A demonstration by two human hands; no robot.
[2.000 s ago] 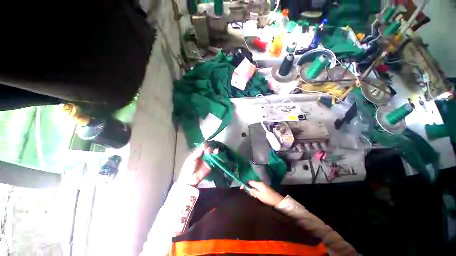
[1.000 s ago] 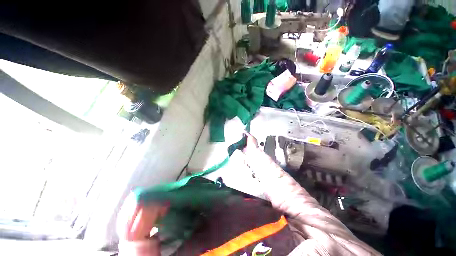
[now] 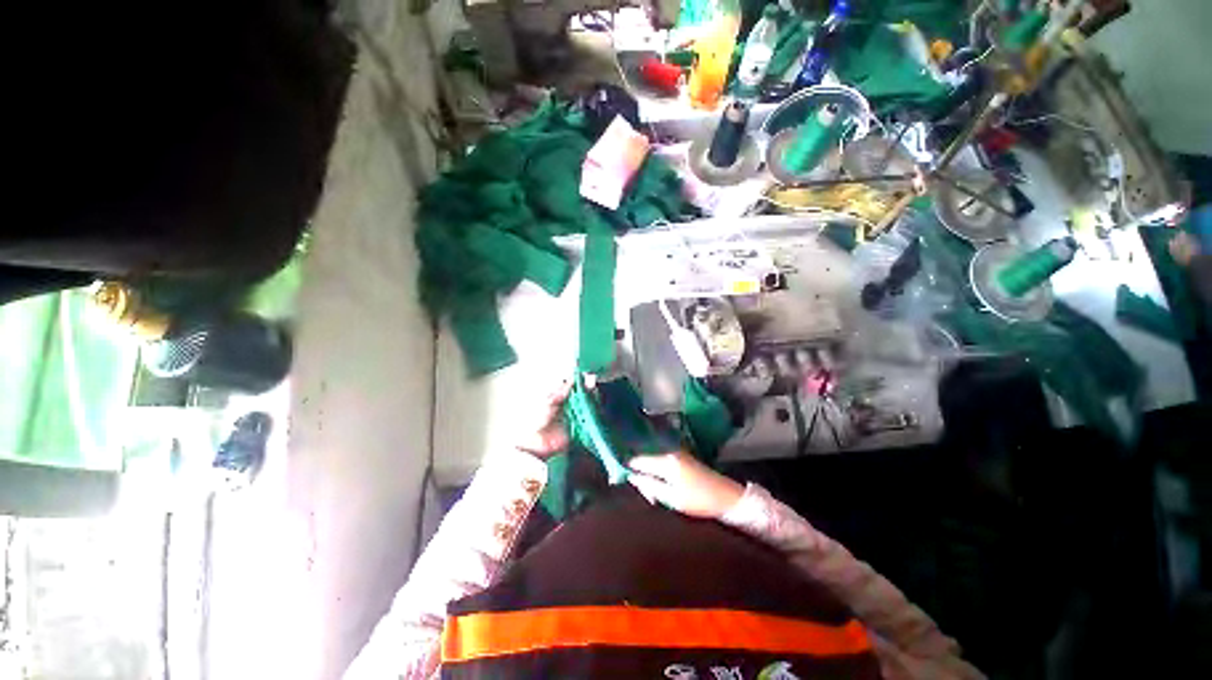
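Note:
My left hand (image 3: pixel 542 423) and my right hand (image 3: pixel 681 481) hold dark green cut pieces (image 3: pixel 614 423) between them, just above the apron and the table's front edge. A folded light green edge runs between the hands. A narrow green band (image 3: pixel 598 303) runs up from the hands over the table to the crumpled green fabric pile (image 3: pixel 518 186) against the wall. The fingertips are blurred; whether a small tool is in them cannot be told.
The overlock machine (image 3: pixel 718 335) stands right of the hands, with green fabric at its left front. Behind it are thread cones (image 3: pixel 813 138), an orange bottle (image 3: pixel 712 60) and a pink-white packet (image 3: pixel 614 162) on the pile. A clear plastic bag (image 3: pixel 917 286) lies at right.
One second ago my hands were far apart, the right reaching to the band near the pile and the left low at left. Now they are together at the table's front edge. The view has shifted.

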